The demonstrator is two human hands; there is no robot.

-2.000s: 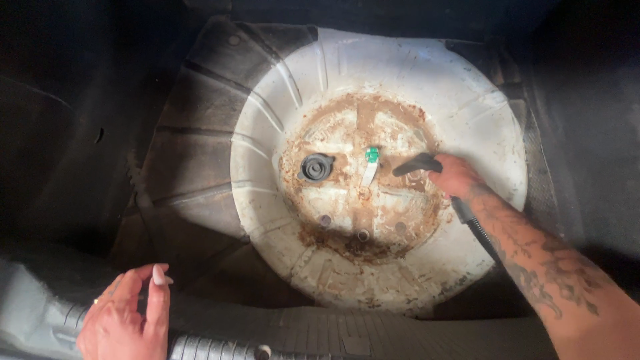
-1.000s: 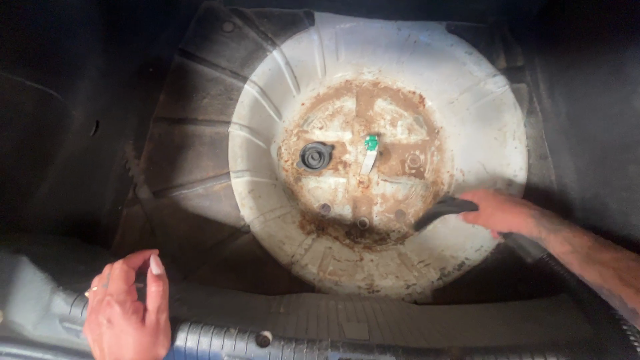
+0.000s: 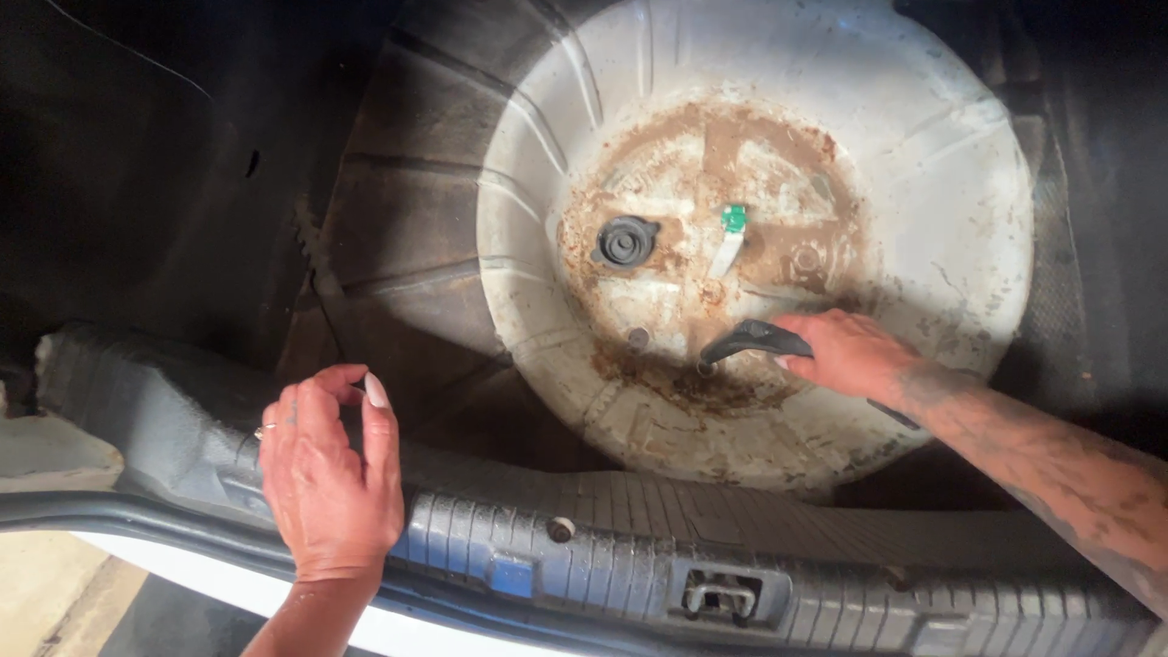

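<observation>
My right hand (image 3: 844, 351) grips a black vacuum nozzle (image 3: 753, 339), its tip at the lower part of the rusty, dirty floor of a car's spare wheel well (image 3: 949, 219). A bit of hose shows below the wrist. My left hand (image 3: 333, 465), with a ring on one finger, is over the trunk's plastic sill trim (image 3: 630, 538); its fingers are curled and I cannot tell whether they hold anything. A round black rubber plug (image 3: 626, 242) sits left of centre in the well. Near the centre a green-topped fastener (image 3: 733, 219) stands with a pale strip below it.
A metal latch striker (image 3: 721, 598) sits in a recess of the sill trim. Dark, ribbed trunk floor (image 3: 411, 219) surrounds the well at the left. A black rubber seal (image 3: 164, 520) runs along the trunk's edge at the lower left.
The nozzle in my right hand has moved from right of the well's centre to the right lower edge, then left along the lower floor. My left hand stays at the sill. The view has shifted.
</observation>
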